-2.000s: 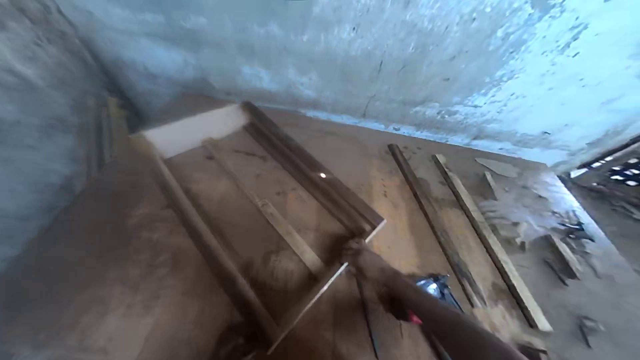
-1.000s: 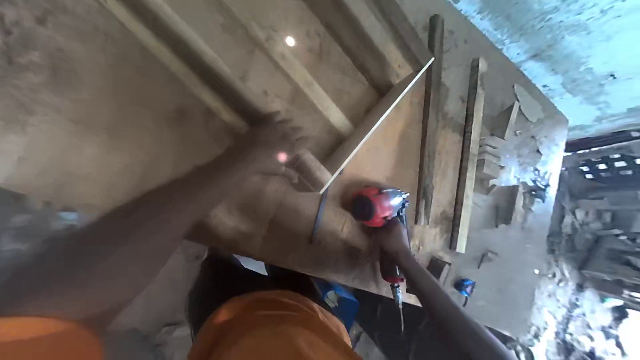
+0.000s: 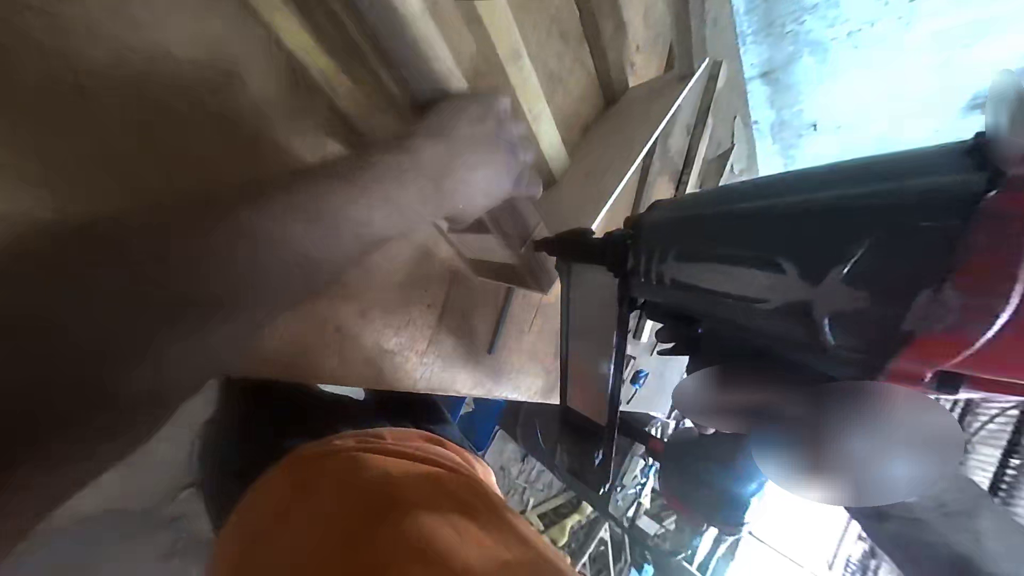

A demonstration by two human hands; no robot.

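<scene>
My left hand [image 3: 488,160], blurred, is closed on the corner of a wooden frame, where a short wood piece [image 3: 512,240] meets the thin end board [image 3: 632,152]. Pale wooden slats [image 3: 524,88] run away from that corner. On the right, close to the camera, is a black and red nail gun [image 3: 784,256] in my right hand [image 3: 816,432]. The gun's dark nose points left at the short wood piece; I cannot tell whether they touch. Much of my right hand is blurred.
The frame lies on a brown wooden worktop [image 3: 384,336], with a thin dark rod [image 3: 502,320] near its front edge. Loose wood strips [image 3: 700,128] lie beyond the end board. A blue item [image 3: 638,378] sits at the right, and wood scraps [image 3: 560,520] lie below the worktop.
The nail gun, lower and near the worktop's front edge a second ago, is now raised close to the camera beside the frame corner. My left hand has closed on the corner.
</scene>
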